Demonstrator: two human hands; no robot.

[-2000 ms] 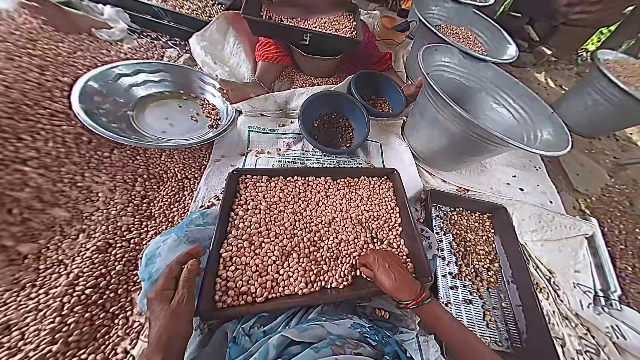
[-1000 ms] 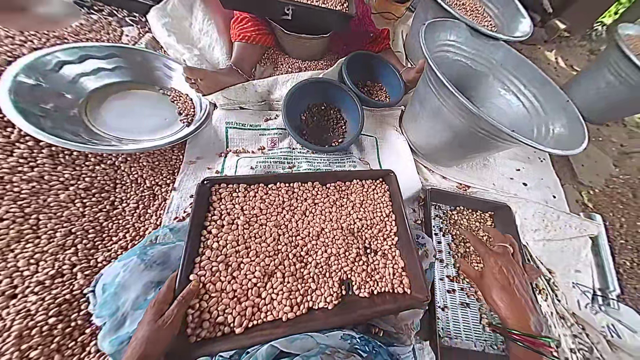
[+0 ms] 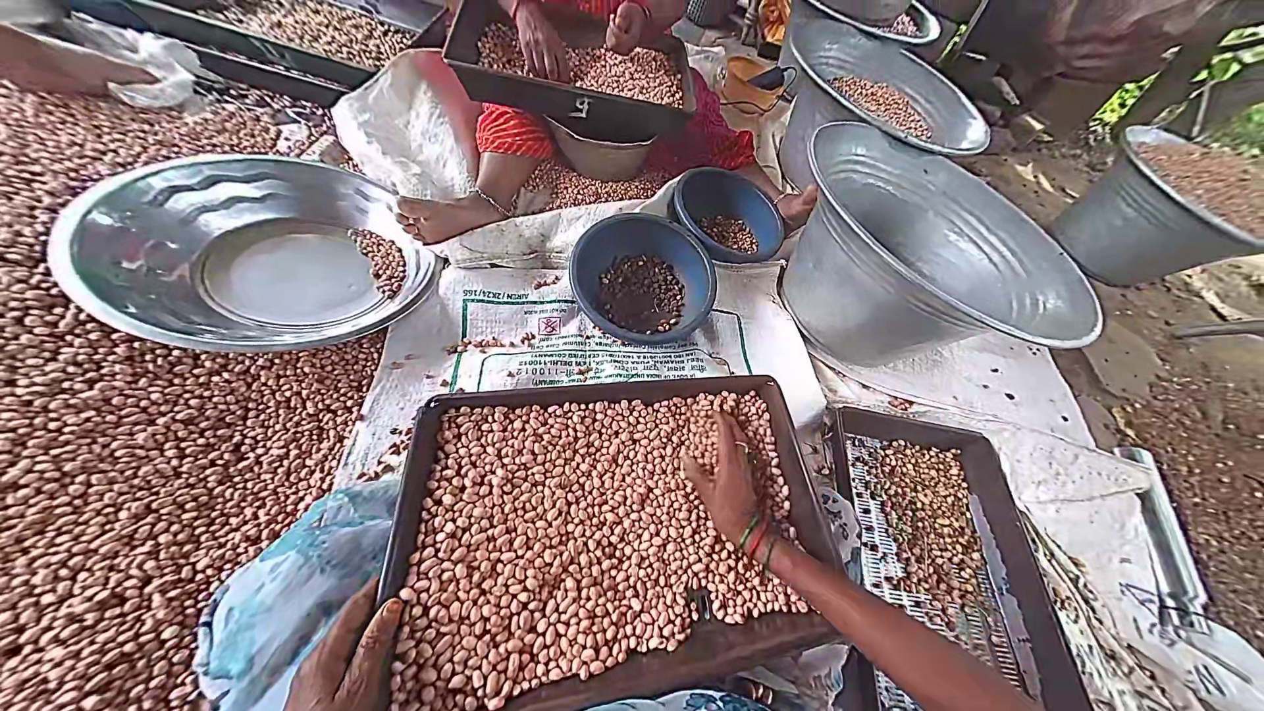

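A dark rectangular tray [image 3: 602, 681] full of pinkish-brown shelled nuts [image 3: 563, 513], probably peanuts, rests across the lap. My left hand [image 3: 351, 652] grips the tray's left edge near its lower corner, thumb on top. My right hand [image 3: 729, 479] lies on the nuts at the upper right, fingers partly sunk among them; whether it holds any is hidden. Bangles circle that wrist. To the right, a second dark tray [image 3: 1032, 583] with a slotted white base holds smaller, browner pieces [image 3: 928, 513]. Beyond the lap tray, a blue bowl [image 3: 592, 252] contains dark nuts.
A wide steel basin [image 3: 286, 272] stands at left on a large heap of nuts [image 3: 148, 444]. Another blue bowl [image 3: 731, 188] and a large aluminium tub [image 3: 869, 286] stand ahead on white sacks [image 3: 1027, 395]. Opposite, a co-worker's hands [image 3: 543, 39] are over another tray [image 3: 592, 114].
My right hand was at the front of the lap tray, then over the right-hand tray, and is now on the nuts at the lap tray's upper right. My left hand stays by the left edge.
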